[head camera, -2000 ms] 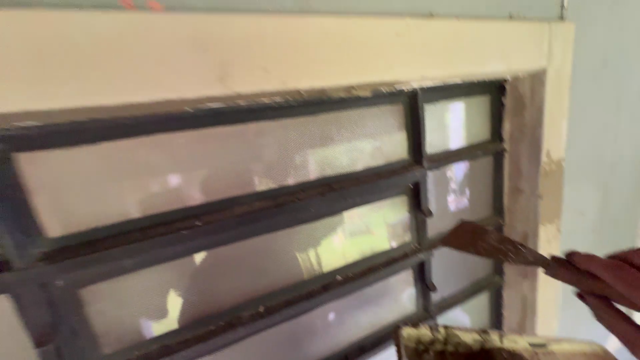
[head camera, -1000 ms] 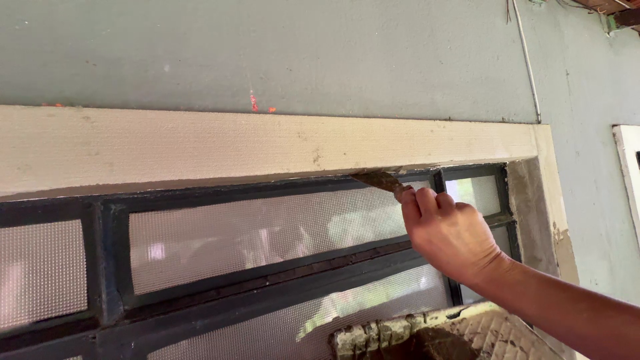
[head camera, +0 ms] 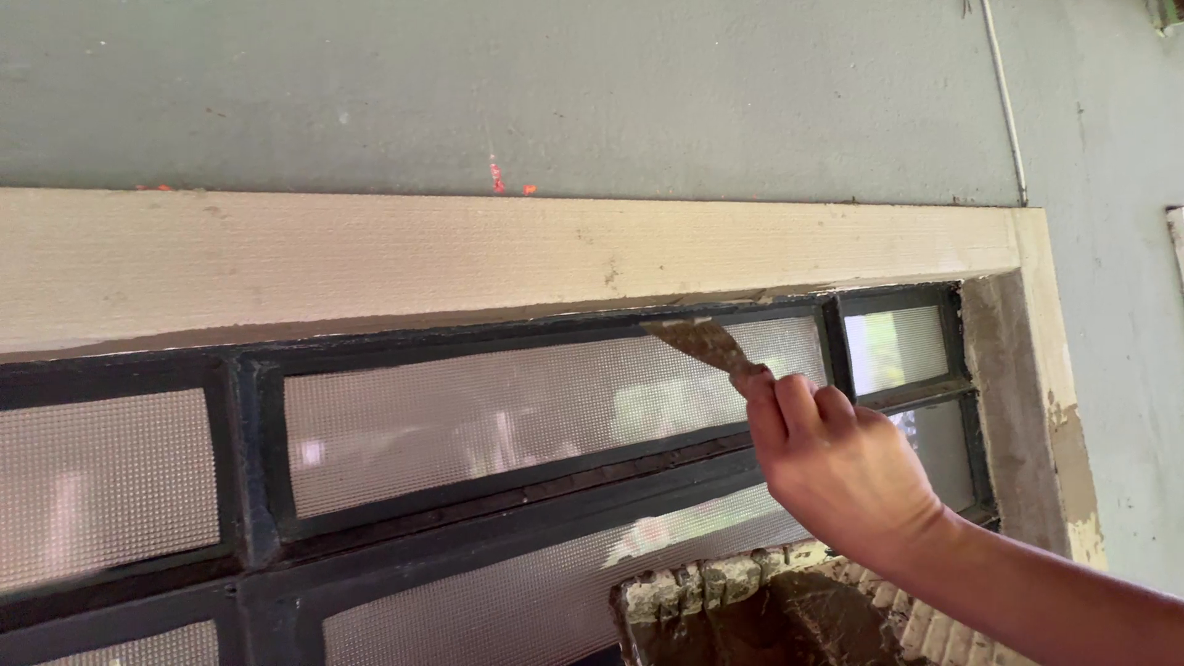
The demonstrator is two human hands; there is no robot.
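My right hand [head camera: 837,458] is closed around a putty knife [head camera: 705,347] coated in brown material. The blade points up and left, by the top bar of the dark metal window frame [head camera: 555,328], just under the cream window surround [head camera: 518,245]. Whether the blade touches the frame, I cannot tell. Below the hand is a cream ribbed container [head camera: 694,592] with a crusted rim, holding brown wet material [head camera: 768,624]. What supports it is hidden. My left hand is out of view.
Textured glass panes [head camera: 518,416] fill the dark frame. Brown mortar-like material covers the right inner reveal [head camera: 1013,407]. A grey-green wall [head camera: 592,92] surrounds the window, with a thin cable [head camera: 1006,102] running down to the surround's top right corner.
The putty knife in my right hand has moved from low at the window's right side up to the top bar. Over the last second, its blade has dropped slightly from the surround's underside.
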